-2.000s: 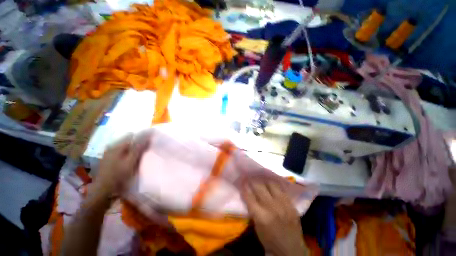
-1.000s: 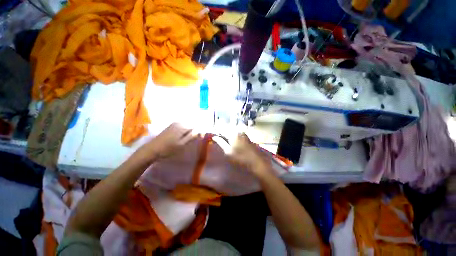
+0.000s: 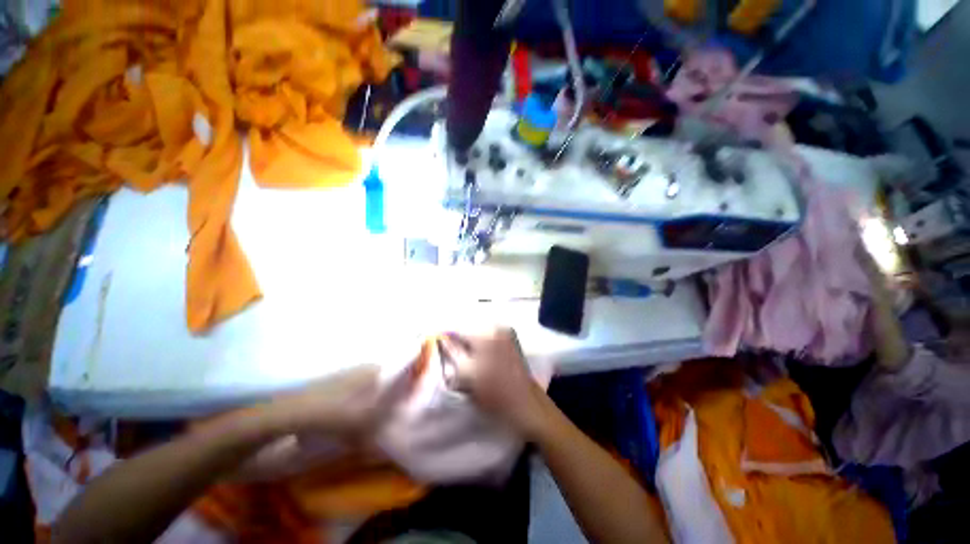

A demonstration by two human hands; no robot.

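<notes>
A pale pink panel (image 3: pixel 452 436) with a small orange part is bunched between my hands at the table's front edge. My right hand (image 3: pixel 491 372) grips its upper edge near the orange part. My left hand (image 3: pixel 346 402) is blurred at the panel's left side; its fingertips cannot be made out. The sewing machine (image 3: pixel 628 197) stands behind and to the right. Its needle area (image 3: pixel 468 239) is brightly lit, and no cloth can be made out under it. More orange cloth (image 3: pixel 351 491) lies below my left arm.
Orange pieces (image 3: pixel 138 106) are heaped at the back left, one strip (image 3: pixel 218 266) hanging forward. A smartphone (image 3: pixel 564 289) lies on the machine bed before a screwdriver (image 3: pixel 633 288). A blue-ended hose (image 3: pixel 373 200) stands left of the needle. A basket pile (image 3: pixel 787 468) and a person's arm (image 3: pixel 888 319) are at right.
The pink panel has come away from the needle area toward me and is now bunched. Both hands have moved back to the table's front edge. The view has shifted right.
</notes>
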